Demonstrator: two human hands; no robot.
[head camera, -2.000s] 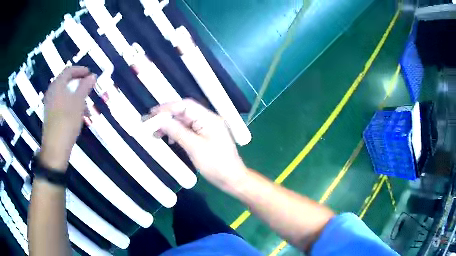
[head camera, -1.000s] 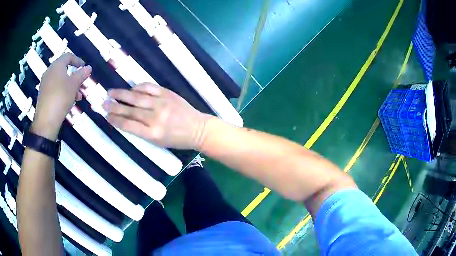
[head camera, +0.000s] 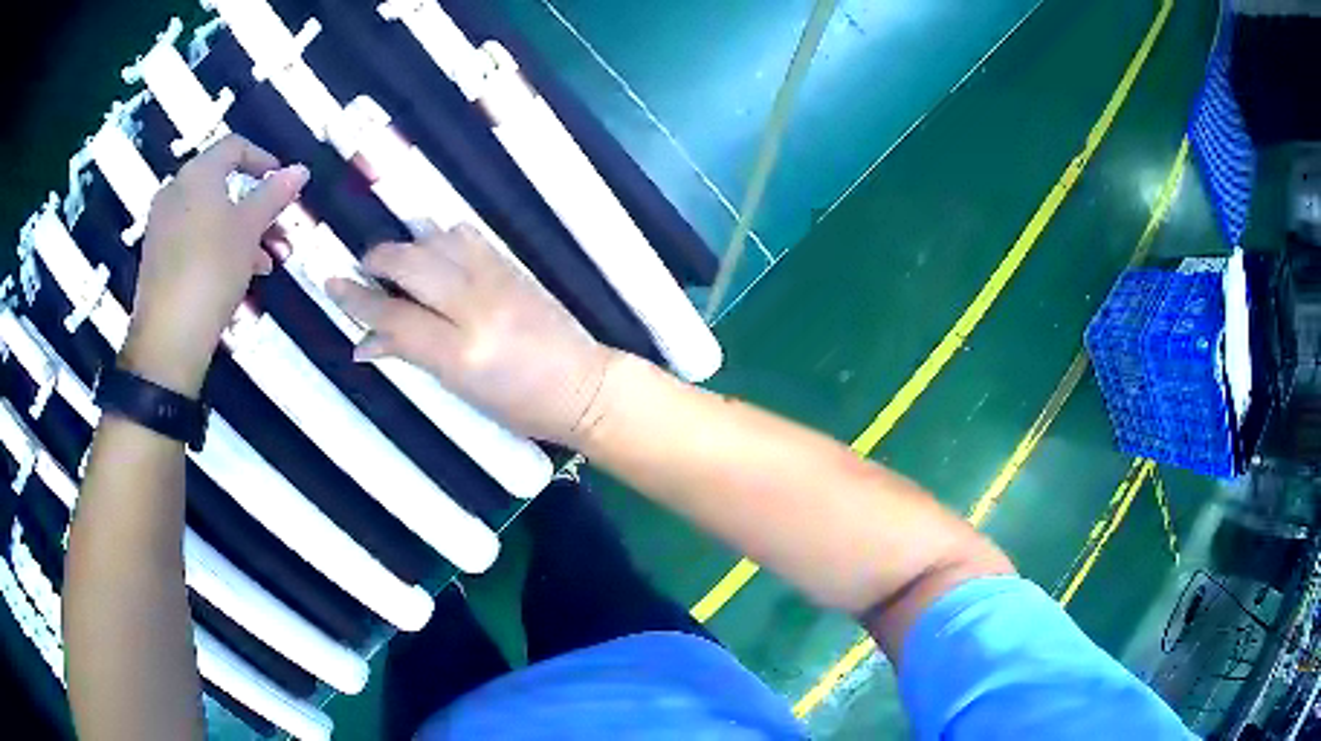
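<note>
Long white handle bodies (head camera: 609, 232) with rounded ends and thin cross-barred stems lie side by side in a black grooved foam tray (head camera: 638, 174). My left hand (head camera: 217, 239), with a dark wristband, has thumb and forefinger pinched around the white stem of one body, just above its reddish joint. A small separate part between these fingertips cannot be made out. My right hand (head camera: 471, 326) lies palm down over the same body (head camera: 478, 427), fingers bent and somewhat apart, thumb and forefinger at its upper part. The hand hides part of this body.
The tray lies on a green surface (head camera: 638, 58) with pale edge lines. Green floor (head camera: 869, 319) with yellow lines is at the right. A blue lattice crate (head camera: 1159, 369) stands on it at far right. My dark-clothed legs show below the tray.
My right hand has moved left and up along the body since the oldest frame and has turned palm down. My left hand stays near the stem, its fingertips slightly shifted. The view has shifted slightly.
</note>
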